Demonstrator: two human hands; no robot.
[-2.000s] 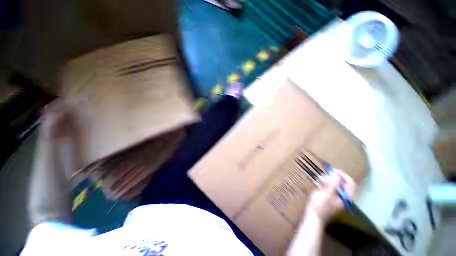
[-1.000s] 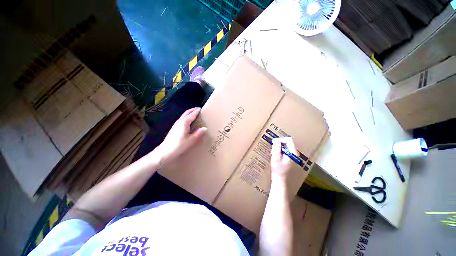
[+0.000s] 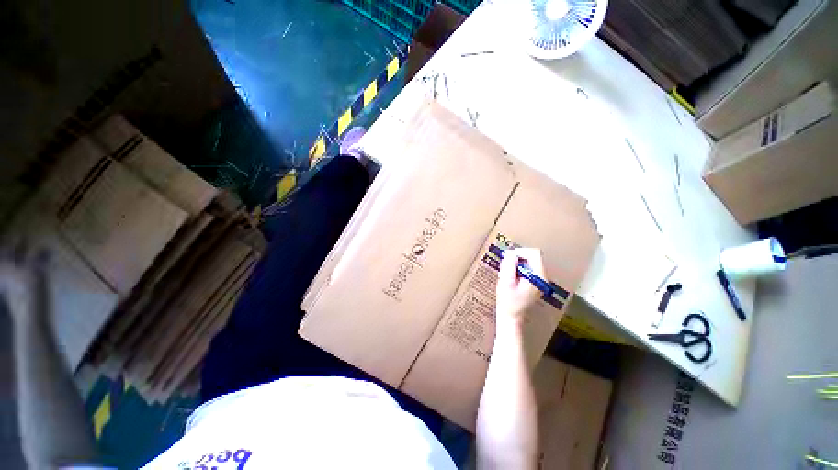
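Note:
A brown flat carton [image 3: 395, 248] lies on my lap and against the white table, with more carton edges showing under its left side. It has a logo on the left half and a dark printed text panel [image 3: 470, 307] on the right half. My right hand [image 3: 519, 285] is closed around a blue and white marker pen [image 3: 537, 280] at the top of the panel; the tip is hard to see. My left hand [image 3: 26, 266] is blurred at the far left, over the carton stack [image 3: 175, 266]; whether it grips a carton is unclear.
The white table [image 3: 634, 220] holds thin strips, scissors [image 3: 685, 338], a short dark tool [image 3: 669, 298], a dark pen [image 3: 731, 295], a white cylinder [image 3: 753, 257] and a fan [image 3: 560, 23]. An upright carton [image 3: 776, 156] and a large printed panel [image 3: 726, 404] stand at the right.
My left hand has left the carton on my lap and moved to the far-left stack. My right hand still holds the pen at the panel. The view has shifted slightly.

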